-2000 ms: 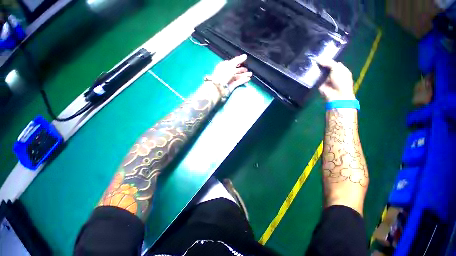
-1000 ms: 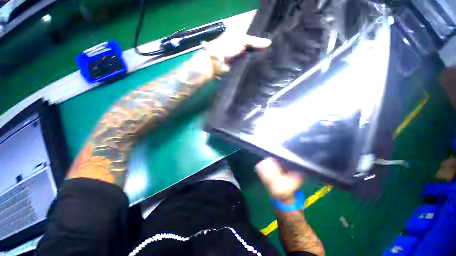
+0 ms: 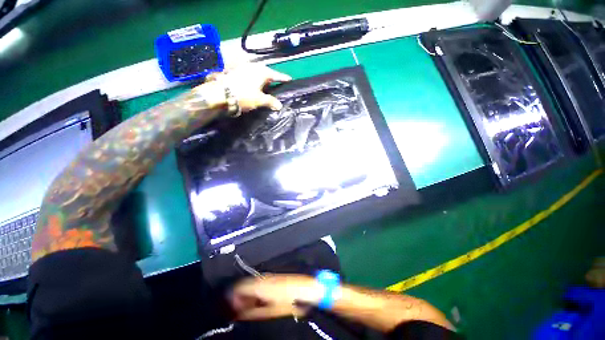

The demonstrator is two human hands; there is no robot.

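Observation:
A film-covered display assembly [image 3: 285, 159] lies flat on a black foam pad [image 3: 391, 143] on the green bench in front of me. The clear film is crinkled and shiny. A thin pale lead [image 3: 249, 265] hangs from its near left edge. My left hand [image 3: 249, 89] is at the display's far left edge, thumb and fingers apart, holding nothing. My right hand [image 3: 255, 299] is blurred below the near left corner, close to the lead; whether it holds the lead cannot be made out.
A laptop base with keyboard [image 3: 46, 172] lies at far left. A blue screw bin [image 3: 190, 53] and a black electric screwdriver [image 3: 322, 34] rest on the white rear edge. More film-covered displays [image 3: 507, 99] stand in a row at right. Blue bins [image 3: 570, 319] are at lower right.
The display, held tilted by both hands a second ago, now lies flat on the pad. My left hand has opened at its far edge; my right hand has moved left and nearer my body.

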